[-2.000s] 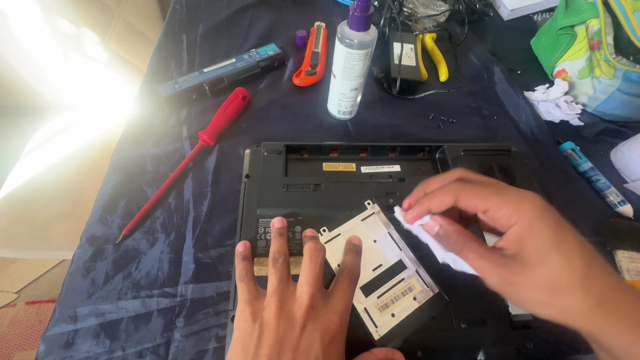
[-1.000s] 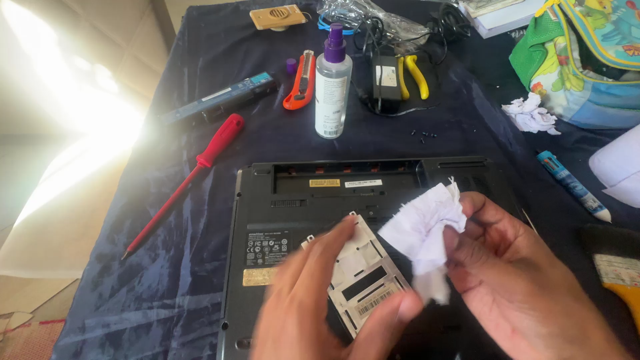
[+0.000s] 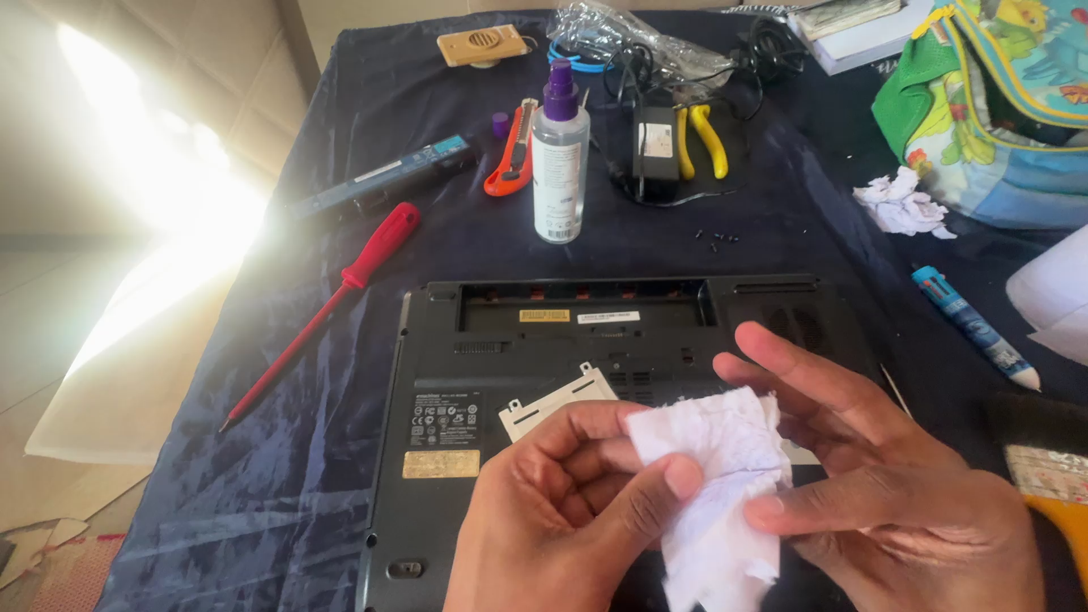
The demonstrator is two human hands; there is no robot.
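Note:
My left hand [image 3: 578,501] pinches a crumpled white paper tissue [image 3: 722,459] between thumb and fingers. My right hand [image 3: 884,493] is at the tissue's right side, its thumb on the edge and its upper fingers spread. Both are above an upturned black laptop [image 3: 527,370], whose long battery bay [image 3: 586,297] lies bare at the back. A silver metal drive caddy [image 3: 557,399] rests on the laptop, mostly hidden behind my left hand and the tissue.
Left of the laptop lie a red screwdriver [image 3: 323,314] and a laptop battery [image 3: 391,174]. Behind it are a spray bottle [image 3: 559,161], an orange box cutter [image 3: 512,161], a power adapter [image 3: 655,149], yellow-handled pliers [image 3: 710,144] and small screws [image 3: 718,238]. Rightward are a pen [image 3: 973,327] and a colourful bag [image 3: 994,153].
My left hand has left the caddy and now grips the tissue, which earlier only my right hand held. The right hand's upper fingers have spread.

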